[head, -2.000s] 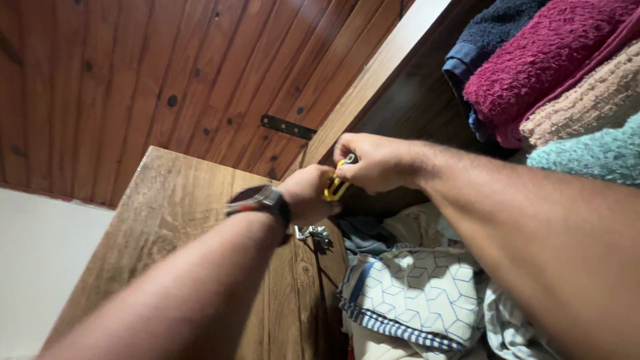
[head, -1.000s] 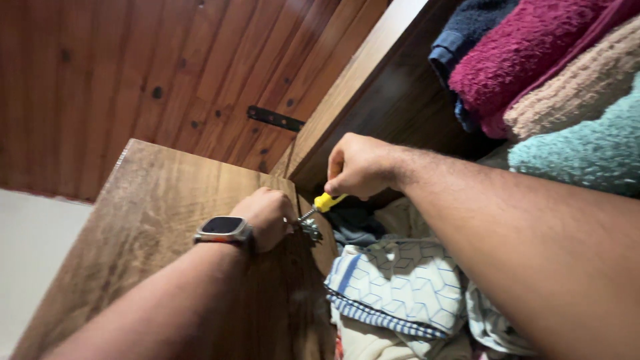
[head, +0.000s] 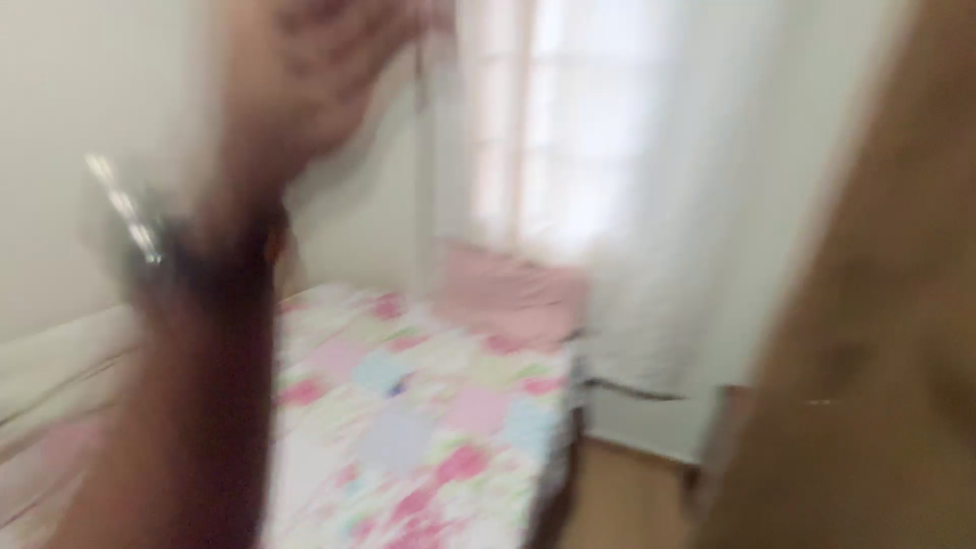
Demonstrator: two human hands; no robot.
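Note:
My left hand is raised at the upper left, strongly blurred, with its fingers reaching toward the top edge. A dark-banded wristwatch is on that wrist. Whether the hand holds anything cannot be made out. Behind and below the forearm lies a bed with a floral patchwork bedspread. My right hand is outside the view, and the yellow-handled screwdriver does not show.
A brown wooden panel rises close on the right. Beyond the bed are a pink pillow, a window with white curtains, and a strip of wooden floor.
The view has swung from the open cupboard to the bed and window. The right hand, which held the yellow-handled screwdriver, has left the view. The left hand is now raised away from the metal hinge.

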